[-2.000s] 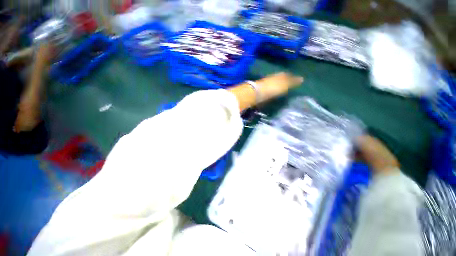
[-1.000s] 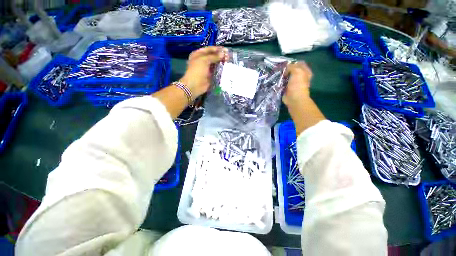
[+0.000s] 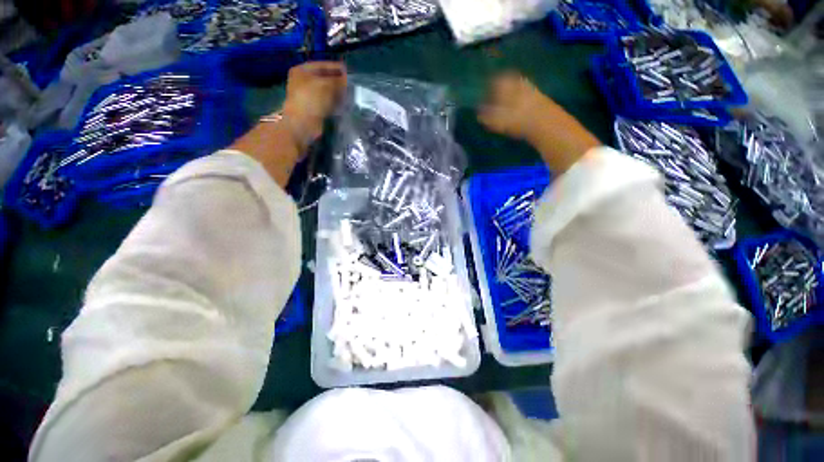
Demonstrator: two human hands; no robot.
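Observation:
A clear plastic bag (image 3: 397, 113) with silver tubes (image 3: 407, 200) in it lies over the far end of the white tray (image 3: 323, 347). Small white parts (image 3: 397, 316) fill the near part of the tray, with small dark parts (image 3: 387, 257) between them and the tubes. My left hand (image 3: 314, 97) is at the bag's far left corner, fingers closed on its edge. My right hand (image 3: 510, 106) is blurred, to the right of the bag and apart from it; its fingers are too blurred to read.
A blue tray (image 3: 481, 262) of thin rods sits right of the white tray. A stacked blue tray (image 3: 135, 122) of silver and dark red sticks stands at left. More trays of metal pieces (image 3: 678, 171) are at right. A white bag (image 3: 492, 16) lies at the back.
My right hand has let go of the bag and moved away to its right. The bag has come down lower and flatter over the tray, with tubes spread farther towards the white parts.

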